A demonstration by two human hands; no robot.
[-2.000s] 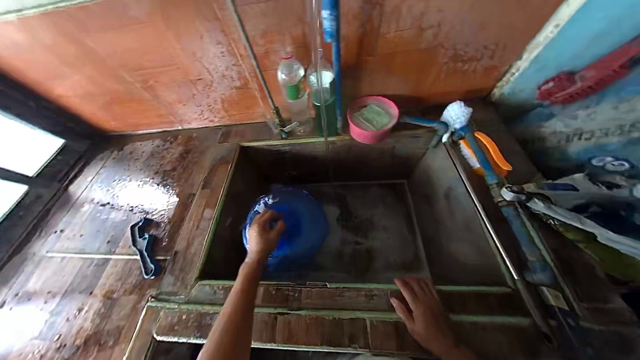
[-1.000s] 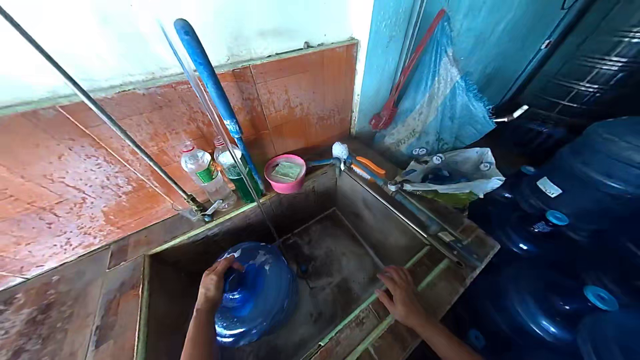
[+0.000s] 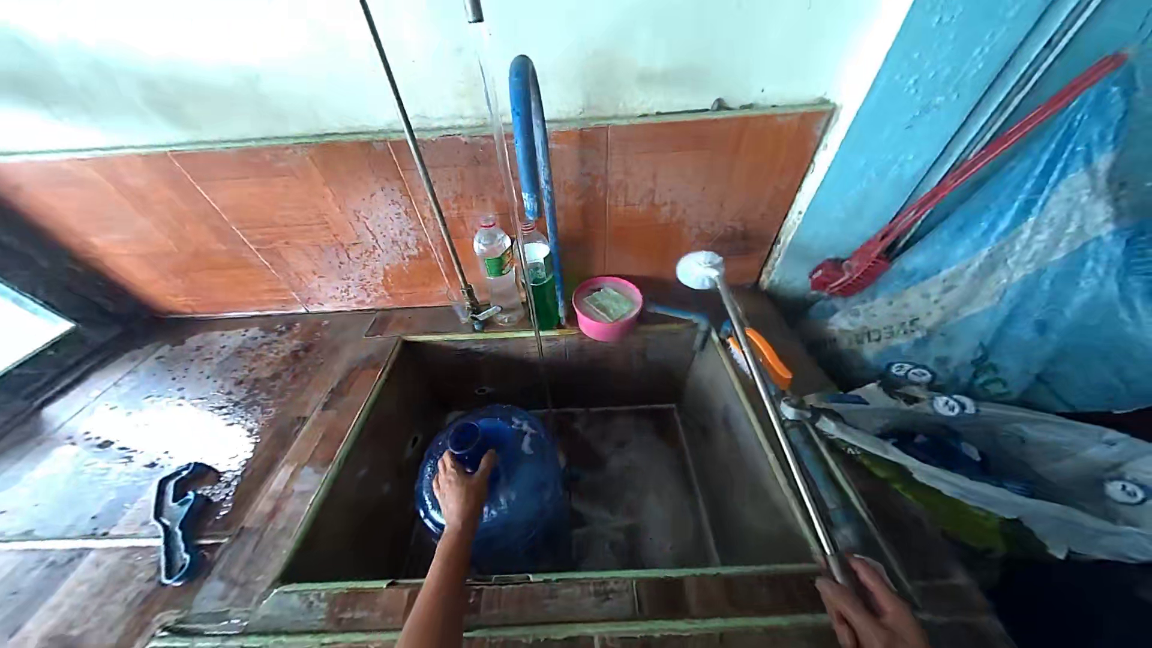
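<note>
Inside the tiled sink [image 3: 630, 589] stands a large blue plastic water jug [image 3: 526, 486], its open neck facing up. My left hand [image 3: 463, 486] grips the neck of the jug. A long-handled brush with a metal rod [image 3: 765, 387] and a white bristle head [image 3: 699, 269] is held by my right hand [image 3: 866, 601] at the sink's front right corner, the head raised over the back right corner. A thin stream of water falls into the sink behind the jug.
Along the back edge are a clear bottle [image 3: 498, 270], a bottle of green liquid [image 3: 540, 283], a blue hose [image 3: 524, 135] and a pink bowl [image 3: 607, 308]. An orange-handled brush [image 3: 765, 358] lies at right, near plastic bags [image 3: 1008, 459]. A dark bracket-like object [image 3: 175, 522] lies at left.
My right hand has taken hold of the long-handled brush, which lay along the sink's right side, and its head is raised. My left hand stays at the jug's neck. The view has swung back left.
</note>
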